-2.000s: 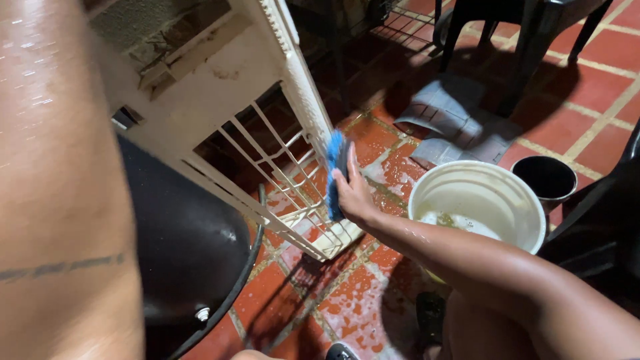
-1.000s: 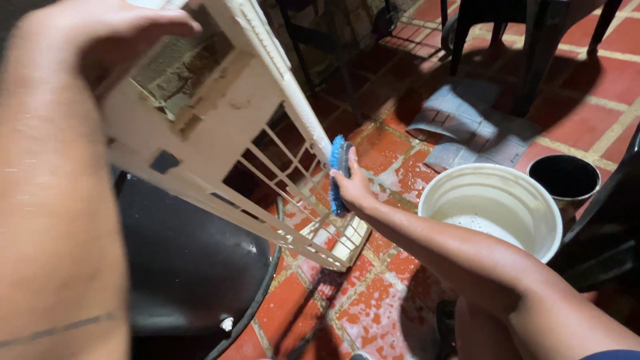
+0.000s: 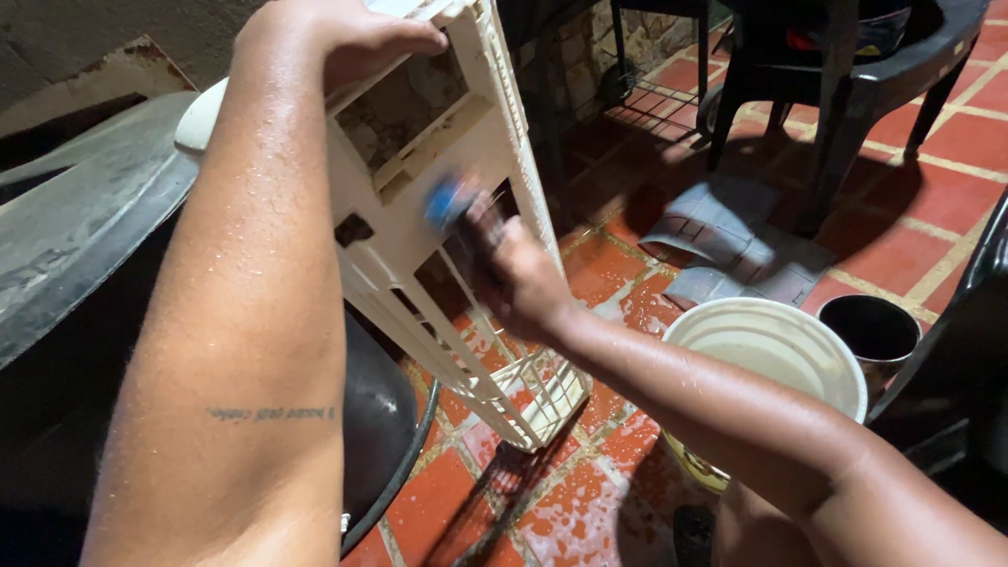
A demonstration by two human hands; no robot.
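Observation:
A long white plastic frame with slatted openings (image 3: 496,150) stands tilted on the wet floor. My left hand (image 3: 354,39) is at its upper end, gripping the top edge, with part of the fingers hidden behind the wrist and frame. My right hand (image 3: 516,268) holds a scrubbing brush with blue bristles (image 3: 447,203), blurred, against or just over the frame's flat middle panel. Right of the frame is a white plastic bucket (image 3: 764,315) with cloudy liquid inside, partly hidden by my right forearm.
A large black tank or barrel (image 3: 378,409) stands at the left, with a dark hose (image 3: 409,472) along it. Beyond the bucket are a dark pot (image 3: 870,327), a curled grey mat (image 3: 732,236) and a black plastic chair (image 3: 835,87). Suds lie on the red tiles (image 3: 583,504).
My right hand has moved the brush from the frame's right edge up and left onto its middle panel. My left hand, out of view two seconds ago, now shows at the top of the frame.

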